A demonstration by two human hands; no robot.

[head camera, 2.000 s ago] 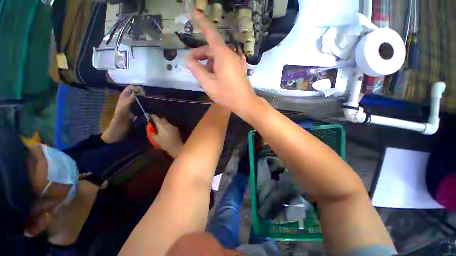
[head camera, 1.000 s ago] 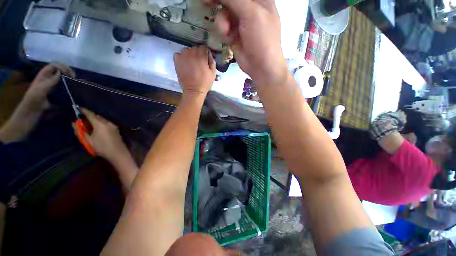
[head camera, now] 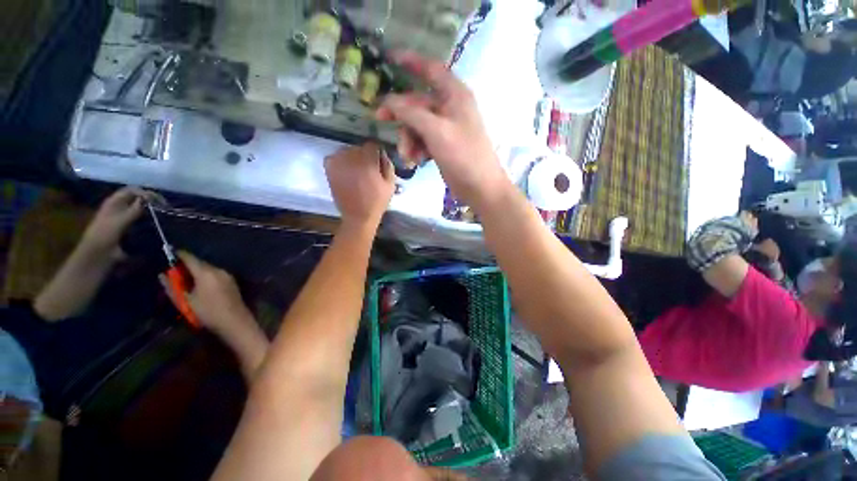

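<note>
The cream-white sewing machine head (head camera: 272, 56) lies across the top of the view, with several yellowish tension knobs (head camera: 348, 68) near its middle. My left hand (head camera: 360, 180) is curled at the front edge of the machine; what its fingers hold, if anything, is hidden. My right hand (head camera: 437, 122) is at the machine's right part, fingers bent near the knobs; I cannot tell whether it holds a thread. Dark cloth with a white stitched line (head camera: 254, 222) runs below the machine's front edge.
At left, another person's hands hold orange-handled scissors (head camera: 184, 296) at the dark cloth. A green basket (head camera: 507, 376) with grey scraps stands below. A white roll (head camera: 542, 181), white pipe (head camera: 616, 246), magenta-green thread cone (head camera: 648, 26) and plaid cloth (head camera: 648, 141) are at right, near a person in pink (head camera: 742, 333).
My left hand has come to the machine's front edge. My right hand has lowered from its raised position one second ago. The view has swung right, bringing in the person in pink.
</note>
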